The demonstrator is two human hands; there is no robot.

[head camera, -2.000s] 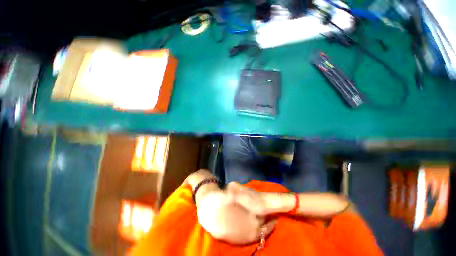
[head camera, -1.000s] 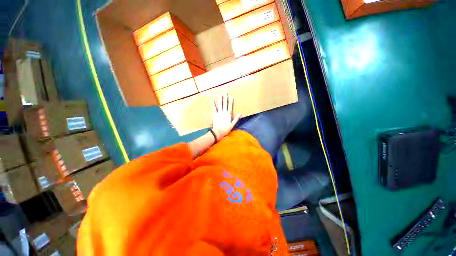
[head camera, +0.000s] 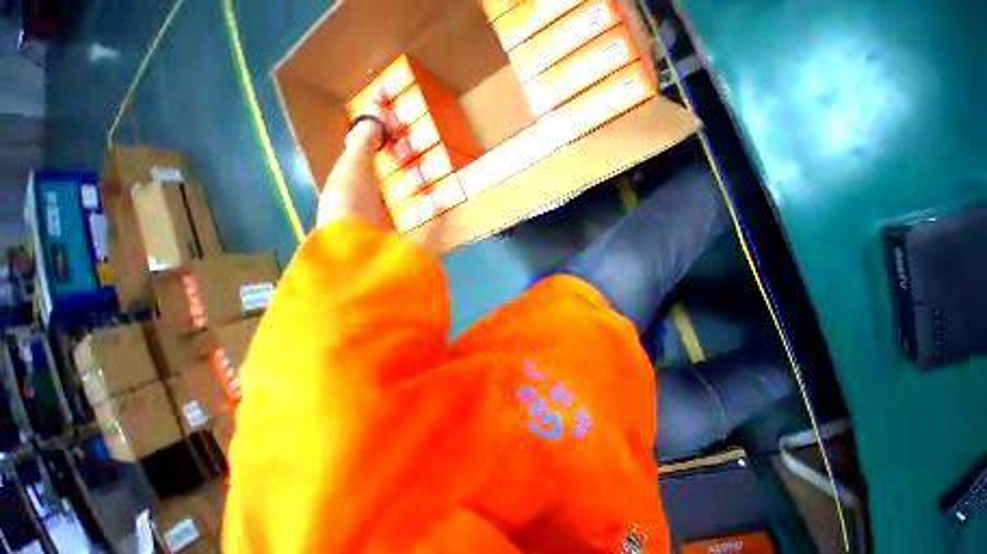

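My left hand (head camera: 370, 132) reaches into the open brown carton (head camera: 576, 186), over the left row of orange retail boxes (head camera: 409, 105). The dark bracelet shows at the wrist; the fingers are blurred against the boxes, so their grip cannot be told. A second row of orange boxes (head camera: 579, 54) stands at the carton's right side, with a pale box edge along the near side. My right hand is out of view.
The green bench (head camera: 806, 141) is at the right, with a black set-top box (head camera: 939, 290) and a cut-off remote (head camera: 966, 496). Stacked brown cartons (head camera: 216, 292) stand at the left. A dark stool or trolley (head camera: 703, 503) holding an orange box is at the bottom. Yellow lines mark the floor.
My left hand has moved from the carton's near flap up and left onto the left row of boxes. The view has shifted left, bringing more stacked cartons in.
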